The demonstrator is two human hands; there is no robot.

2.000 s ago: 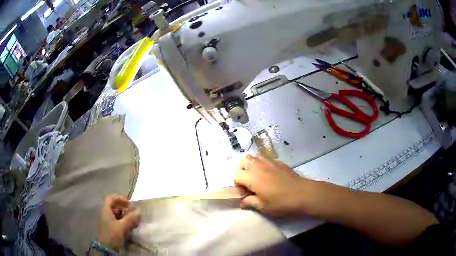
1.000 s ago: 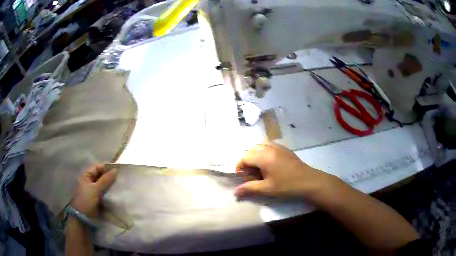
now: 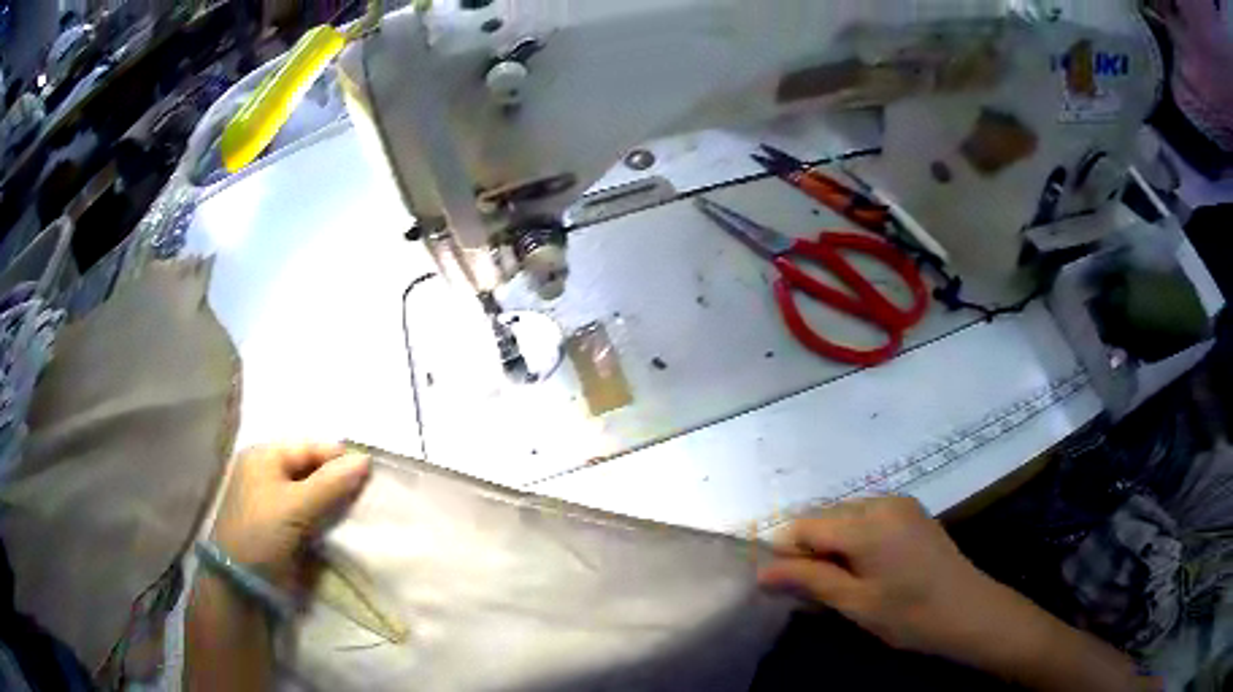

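A beige fabric panel is stretched between my two hands at the front edge of the table, in front of the machine. My left hand pinches its upper left corner between thumb and fingers. My right hand pinches the right end of the same edge. A narrow folded line shows on the panel near my left wrist. The presser foot and needle of the sewing machine stand beyond the panel, with no cloth under them. The panel's lower part is cut off by the picture's edge.
A stack of tan cut panels lies at the left. Red-handled scissors and orange-handled snips lie on the machine bed. A ruler scale runs along the front table edge. A yellow piece is at the upper left.
My right hand has moved right, away from the needle area, with the panel's edge. The edge now slopes down to the right and looks taut. The view has shifted, too.
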